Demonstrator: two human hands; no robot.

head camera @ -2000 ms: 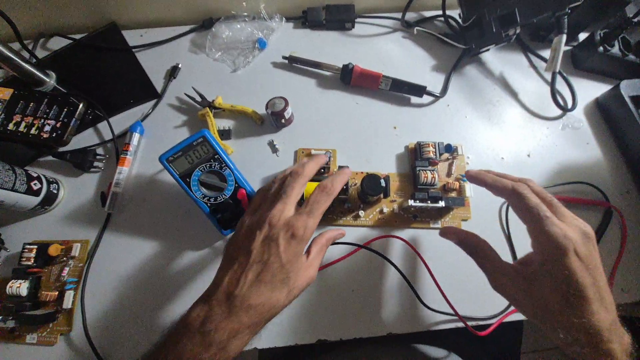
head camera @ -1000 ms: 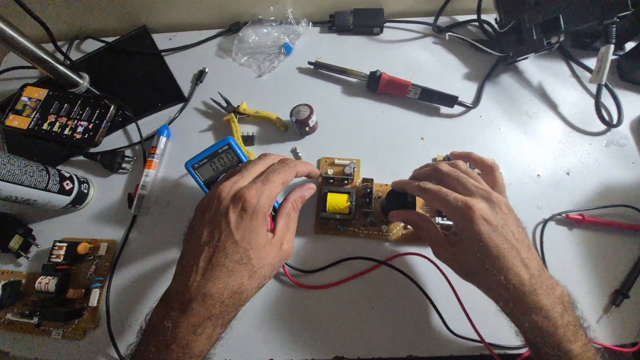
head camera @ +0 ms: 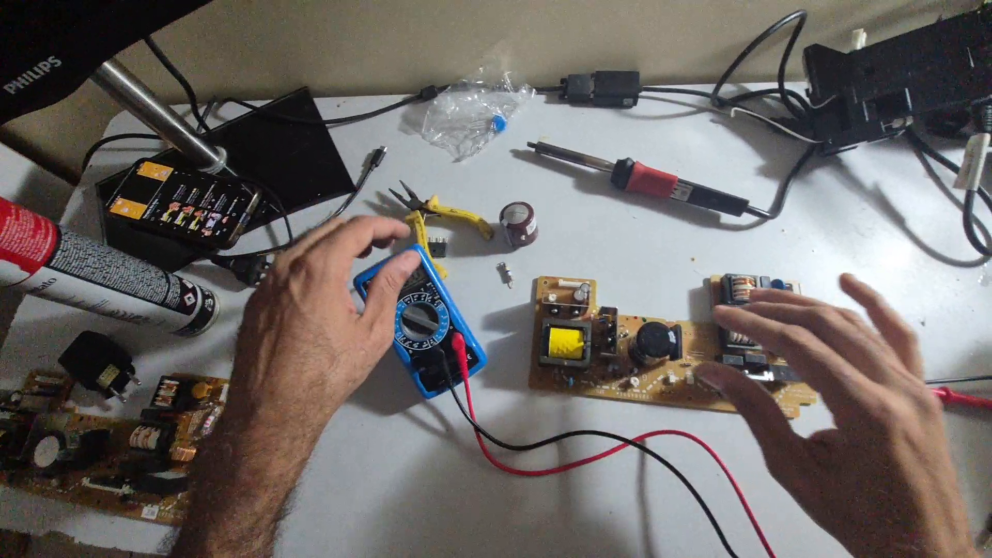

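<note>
My left hand [head camera: 325, 302] is at the upper left side of a blue digital multimeter [head camera: 422, 322], its thumb over the hidden display; whether it touches the case I cannot tell. Red and black test leads [head camera: 573, 470] run from the meter toward the lower right. My right hand [head camera: 829, 380], fingers spread, hovers over the right end of a tan power supply circuit board [head camera: 608, 378] that bears a yellow transformer and a black round coil. Beyond the meter lie yellow-handled pliers [head camera: 457, 213], a cylindrical capacitor [head camera: 518, 224] and a small glass fuse [head camera: 505, 274].
A red and black soldering iron [head camera: 651, 180] lies at the back, near a clear plastic bag [head camera: 465, 116]. On the left are a phone [head camera: 182, 203], a spray can [head camera: 101, 267], a black plug adapter [head camera: 99, 363] and another circuit board [head camera: 101, 473]. A black device [head camera: 899, 85] with cables is back right.
My left hand has moved left, from beside the board to the multimeter. My right hand has moved off the black coil toward the board's right end, its fingers now spread. The view has shifted.
</note>
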